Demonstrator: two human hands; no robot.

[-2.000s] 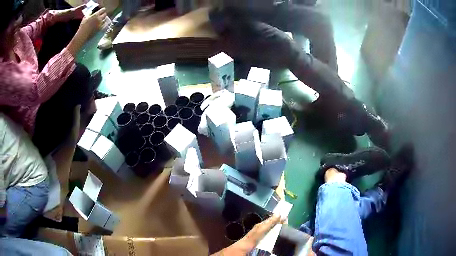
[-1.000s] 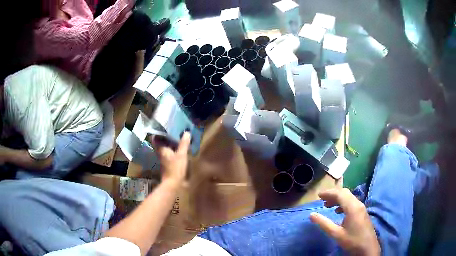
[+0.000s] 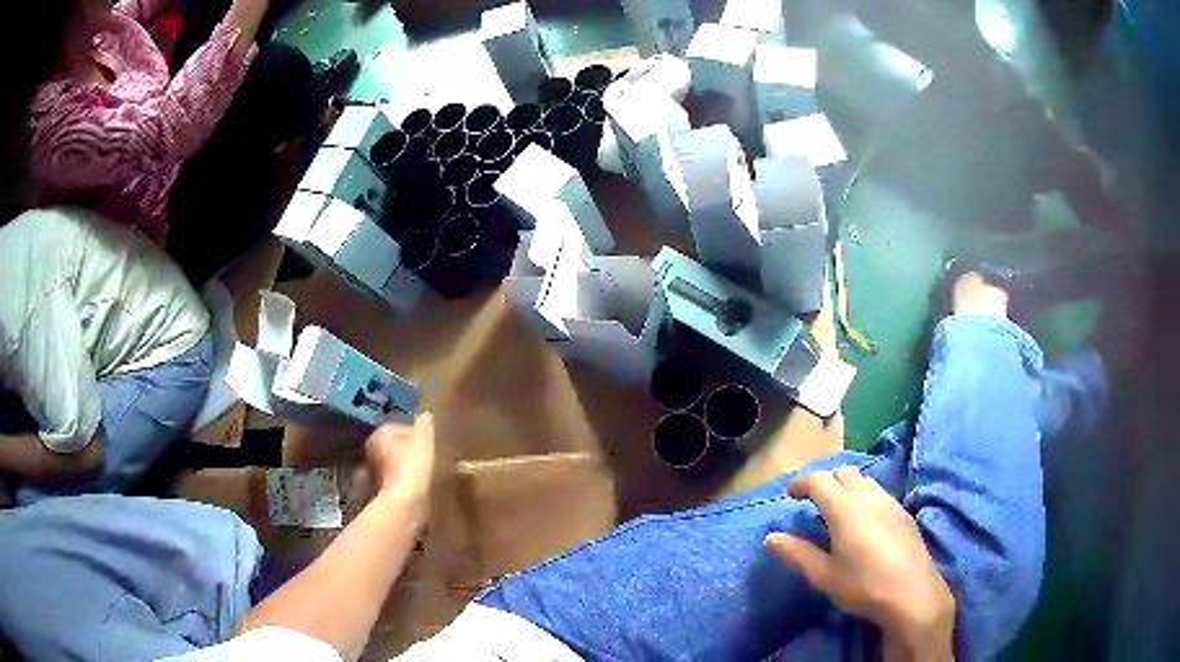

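My left hand [image 3: 403, 455] is at the near end of a pale blue retail box [image 3: 343, 378] that lies tilted, its dark product picture showing. The fingers are partly hidden, so I cannot tell whether they grip it. An open-flapped white carton [image 3: 265, 356] is right beside it. My right hand [image 3: 861, 550] is empty, fingers apart, above my jeans. In front, upright retail boxes stand around a cluster of black tubes [image 3: 453, 175]. A printed box [image 3: 725, 310] lies flat, with three black tubes [image 3: 705, 420] just nearer to me.
Brown cardboard [image 3: 537, 504] is in front of my legs, with a white label [image 3: 304, 498] at its left. Another person's pale sleeve [image 3: 58, 401] and jeans are at left, a pink checked shirt [image 3: 130, 123] behind. Green floor [image 3: 893, 310] and yellow strap [image 3: 848, 304] lie at right.
My left hand has brought the box down to the left beside the open-flapped carton, from a raised, blurred position. My right hand has moved little. The view has shifted, moving the scene leftward.
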